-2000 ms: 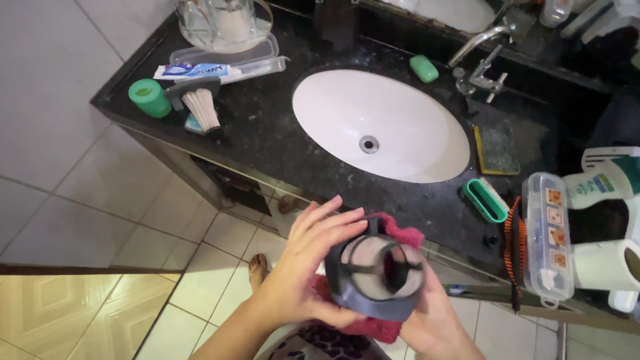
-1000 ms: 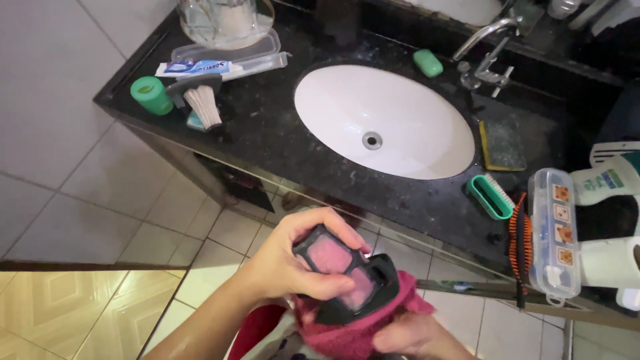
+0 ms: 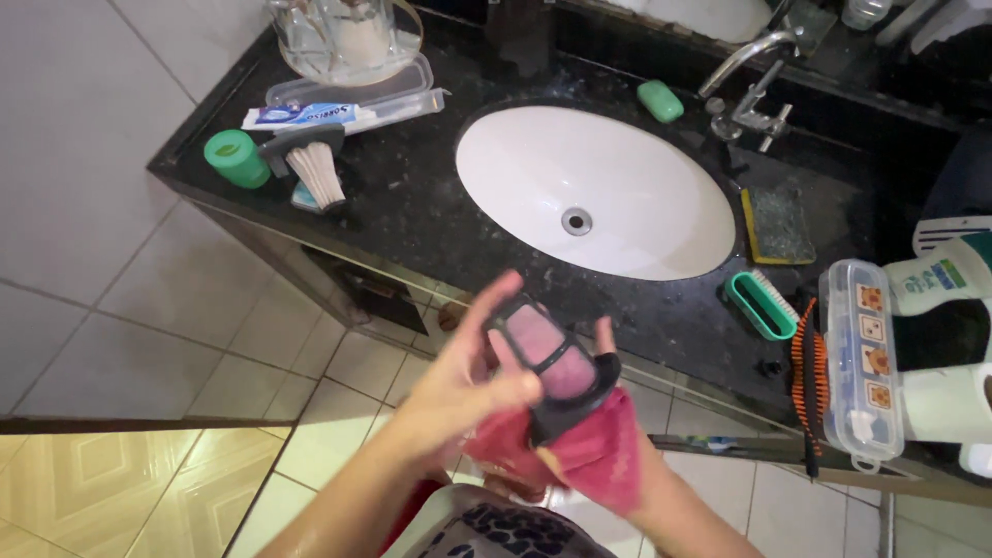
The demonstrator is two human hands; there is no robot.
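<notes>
Between my hands, in front of the counter's edge, is a dark plastic mesh filter (image 3: 549, 353) with pale translucent panels through which pink shows. My left hand (image 3: 473, 372) grips its upper left side, thumb across the near panel. A pink-red cloth (image 3: 601, 453) drapes over my right hand (image 3: 612, 372), which supports the filter's lower right end; one finger sticks up beyond it and most of that hand is hidden. The cloth touches the filter's underside.
Beyond is a black stone counter (image 3: 403, 209) with a white oval sink (image 3: 597, 194), chrome faucet (image 3: 744, 93), green soap (image 3: 660, 101) and sponge (image 3: 777, 226). A green brush (image 3: 761, 304), orange-black headband-like item (image 3: 807, 380) and clear case (image 3: 864, 364) lie right; toothpaste (image 3: 302, 116) and a green-lidded jar (image 3: 237, 158) left.
The filter has been turned in my hands, its mesh panels now facing up. The cloth has shifted from around its base to over my right hand and wrist.
</notes>
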